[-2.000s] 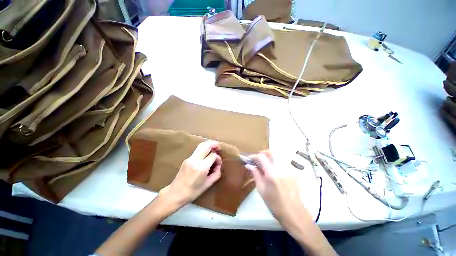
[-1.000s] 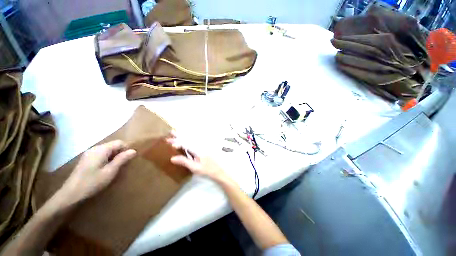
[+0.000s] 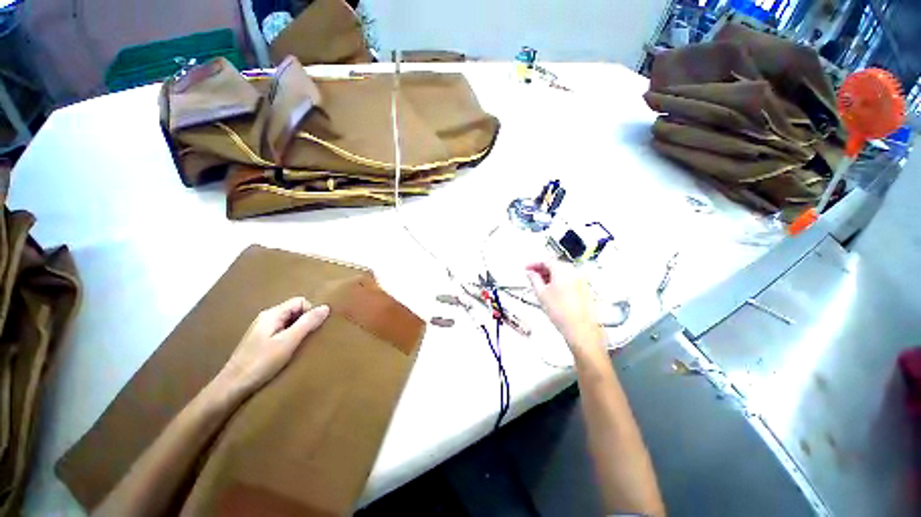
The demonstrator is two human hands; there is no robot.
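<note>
A brown bag panel (image 3: 242, 343) lies at the near left of the table, with a red-brown patch (image 3: 382, 313) at its far right corner and another at its near end. My left hand (image 3: 278, 338) pinches the panel's upper layer between thumb and fingers. My right hand (image 3: 557, 291) is off the panel, above the cords at the right. Its fingers are curled, and whether it holds anything is hard to tell. Red and black clips (image 3: 492, 300) with dark cords lie between my hands.
Bag pieces lie at the far left (image 3: 434, 126), the left edge (image 3: 35, 343) and far right (image 3: 747, 121). A pot with dark upright items (image 3: 535, 210) and a small yellow-and-black box (image 3: 579, 242) stand beyond my right hand. An orange fan (image 3: 871, 104) and grey metal surface are at right.
My right hand has left the panel's patch and moved right, over the cords. My left hand now pinches the panel instead of spreading over it. The panel lies turned and further right.
</note>
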